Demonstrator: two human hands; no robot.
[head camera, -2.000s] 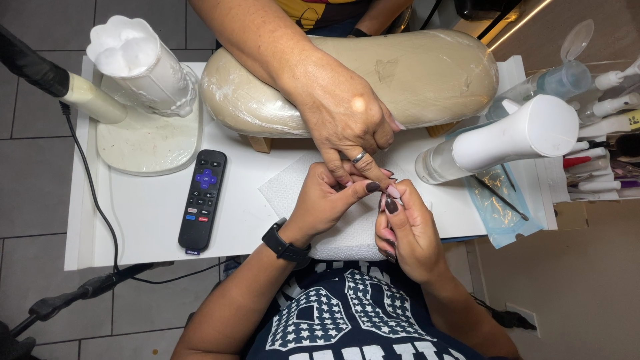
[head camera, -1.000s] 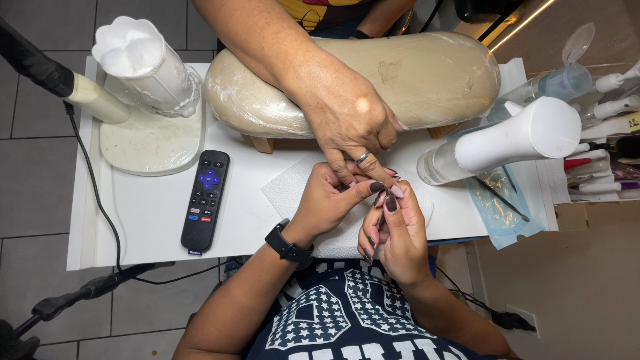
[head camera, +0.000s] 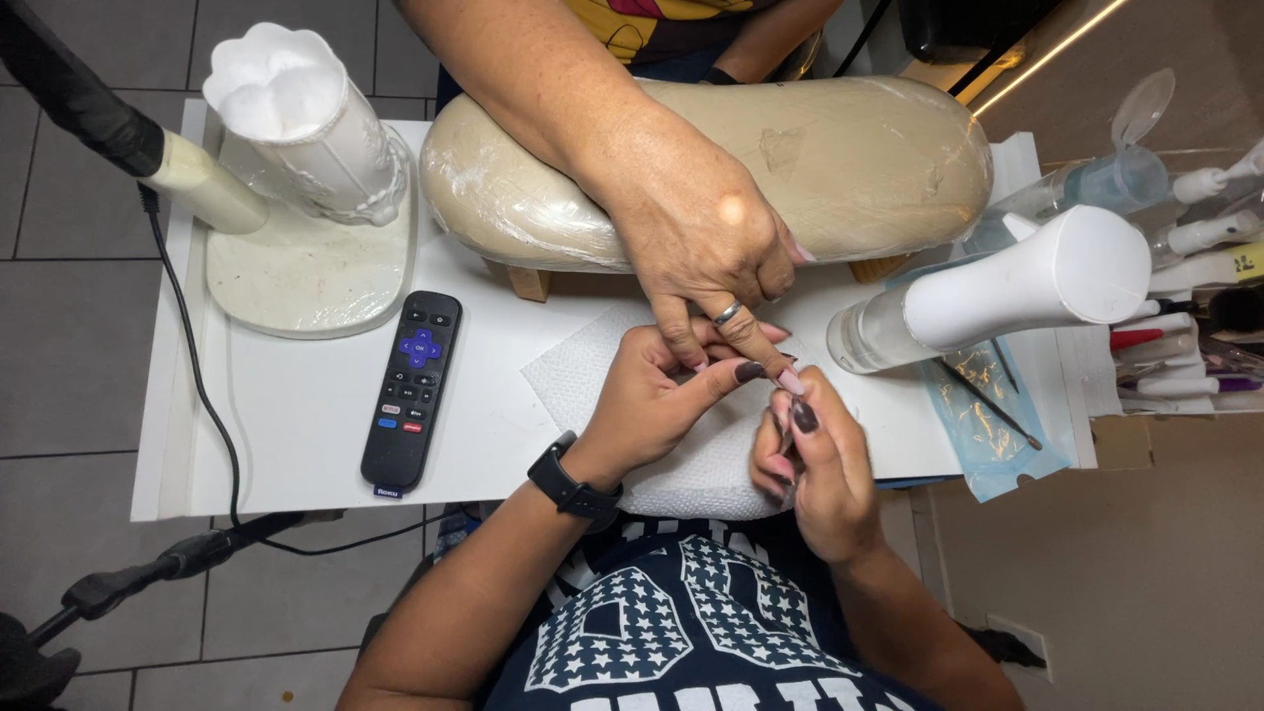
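Note:
Another person's hand (head camera: 706, 222), with a ring on one finger, reaches across a plastic-wrapped beige armrest cushion (head camera: 711, 178). My left hand (head camera: 657, 395), with a black watch (head camera: 576, 481) on its wrist, holds that person's finger between thumb and fingers. Close by on the right, my right hand (head camera: 825, 459) is curled with thumb and index finger pinched beside the fingertip; it seems to grip a small thin tool, mostly hidden by my fingers. Both my hands have dark polished nails. Beneath them lies a white textured paper towel (head camera: 691, 484).
A black remote control (head camera: 412, 395) lies left on the white table (head camera: 276, 434), near a lamp base (head camera: 296, 286) and white ornate holder (head camera: 316, 128). To the right stand a white-topped spray bottle (head camera: 987, 286), a blue pouch (head camera: 987, 425) with thin metal tools, and several bottles and brushes.
My right hand has shifted slightly around the fingertip, its fingers more curled than in the earliest frame. My left hand keeps its hold on the other person's finger.

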